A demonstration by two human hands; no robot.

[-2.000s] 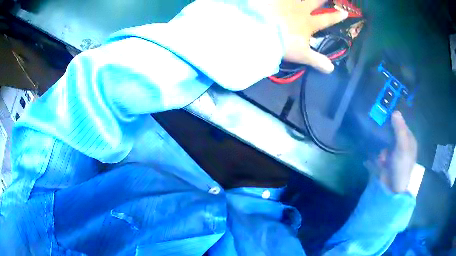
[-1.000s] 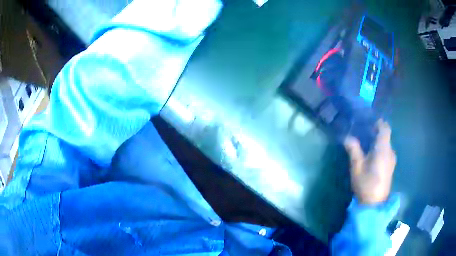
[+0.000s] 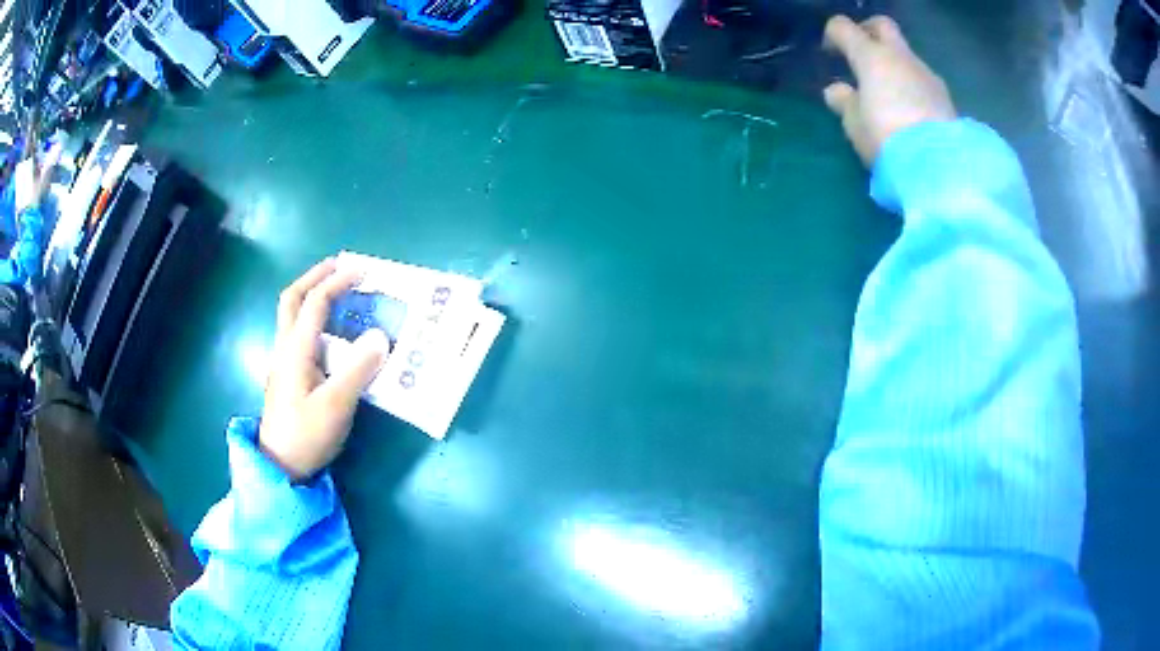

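My left hand (image 3: 318,369) grips the white user manuals (image 3: 439,350) over the green mat at the left of the middle. At least two booklets show, slightly fanned, and the top one has black print and a blue-black picture partly under my fingers. My right hand (image 3: 884,83) is stretched to the top right with its fingers apart. It holds nothing that I can see. Dark items lie just left of its fingertips. The tray and the battery tester from the earlier frames are not seen under either hand.
The green mat (image 3: 662,305) fills the middle. White boxes (image 3: 312,36) and a blue-framed tester (image 3: 445,10) are along the top edge. A printed box (image 3: 611,32) stands at top middle. Dark trays (image 3: 127,274) stand at the left. Clear plastic (image 3: 1094,153) lies at the right.
The view has swung up to the far side of the mat. My left hand now holds the booklets. My right hand has left the tester and reaches to the far right.
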